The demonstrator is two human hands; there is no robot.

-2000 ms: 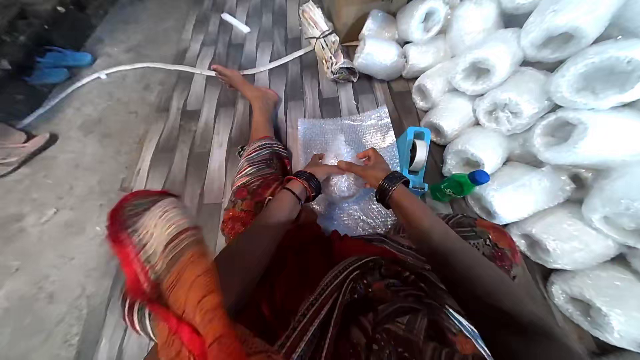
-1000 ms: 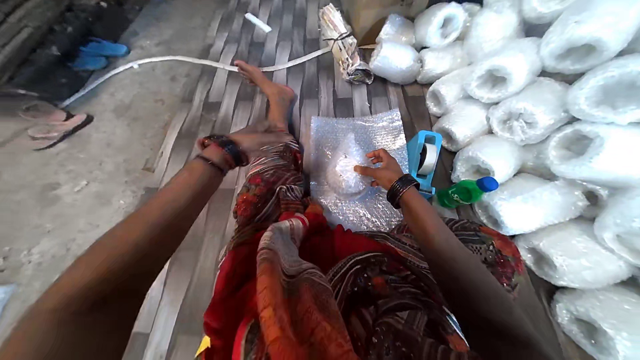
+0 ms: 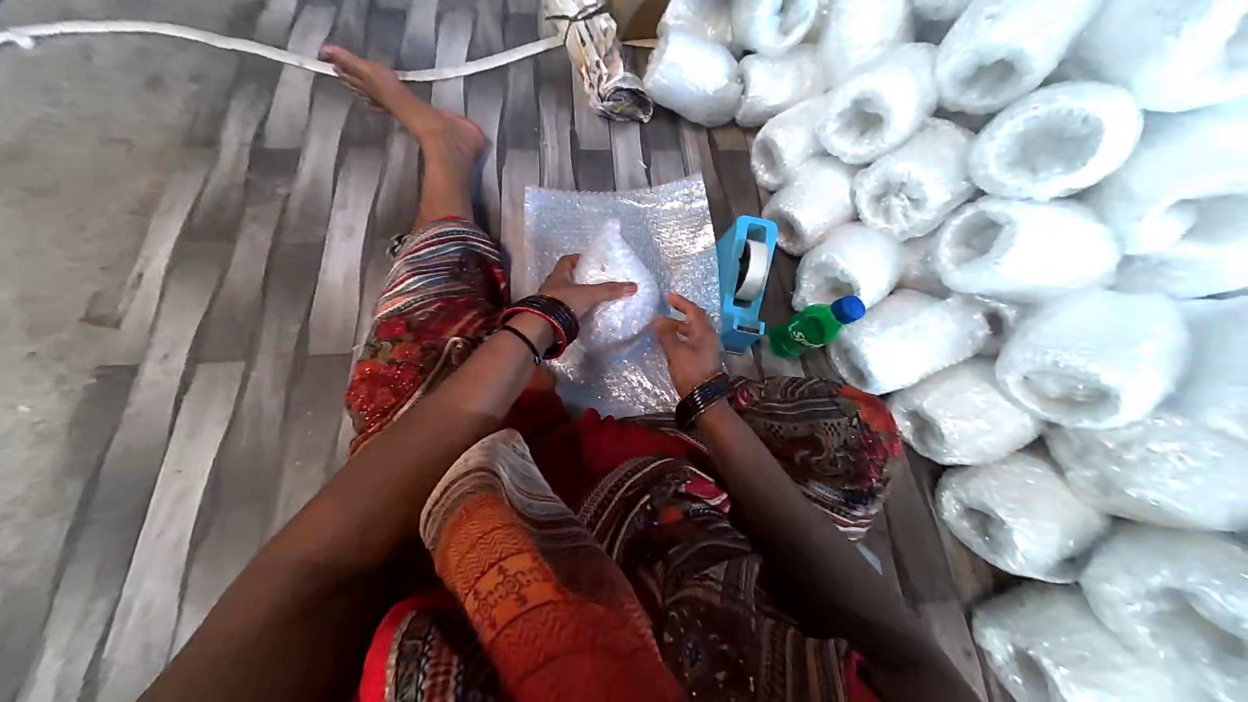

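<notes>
A white rounded object wrapped in bubble wrap stands over a flat sheet of bubble wrap in front of my crossed legs. My left hand grips its left side, the thumb across its front. Just right of it is my right hand, fingers partly curled and apart, holding nothing that shows. A blue tape dispenser with a roll of clear or white tape lies close to the sheet's right edge. What is inside the wrapping cannot be told.
Many wrapped bundles are piled along the right side. A green plastic bottle with a blue cap lies between them and the dispenser. At the top are a tied bundle of strips and a long white cord running left across the patterned mat.
My left hand has come back from beside my left leg and taken hold of the wrapped object, which lay on the sheet. My right hand has come off it. The view has shifted.
</notes>
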